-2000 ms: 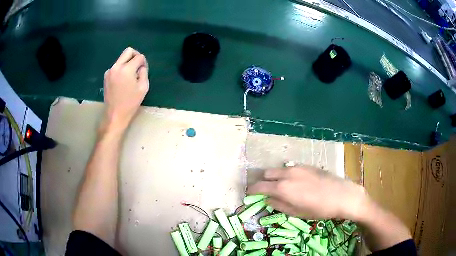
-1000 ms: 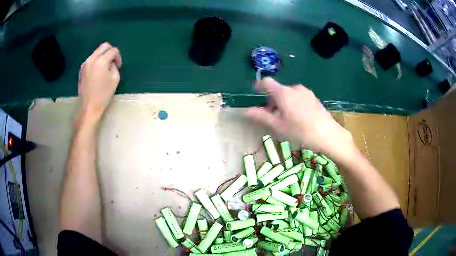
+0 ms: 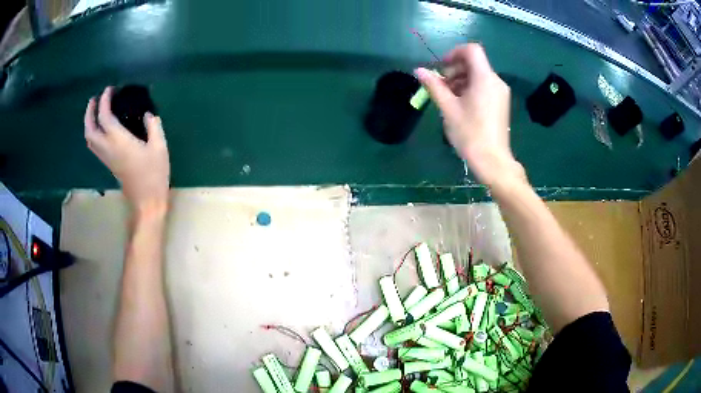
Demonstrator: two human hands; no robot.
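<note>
My left hand (image 3: 127, 153) is around a black housing (image 3: 132, 110) on the green conveyor at the left, fingers on its far side and thumb on its right. My right hand (image 3: 470, 100) holds a green battery cell (image 3: 420, 97) between thumb and fingers at the right rim of another black housing (image 3: 388, 115). A thin red lead rises above the fingers. Whether the cell's lower end is inside the housing is hard to tell. A loose pile of green cells (image 3: 442, 330) with red and dark leads lies on the cardboard sheet (image 3: 207, 284).
More black housings (image 3: 551, 100) and crinkled clear bags (image 3: 601, 125) are on the belt at right. A teal disc (image 3: 264, 219) lies on the cardboard. A brown carton (image 3: 662, 269) stands at right. A white machine (image 3: 31, 307) with a red light is at left.
My right hand has moved up from beside the blue circuit board to the middle housing and now holds a cell. My left hand has closed around the left housing. The circuit board no longer shows.
</note>
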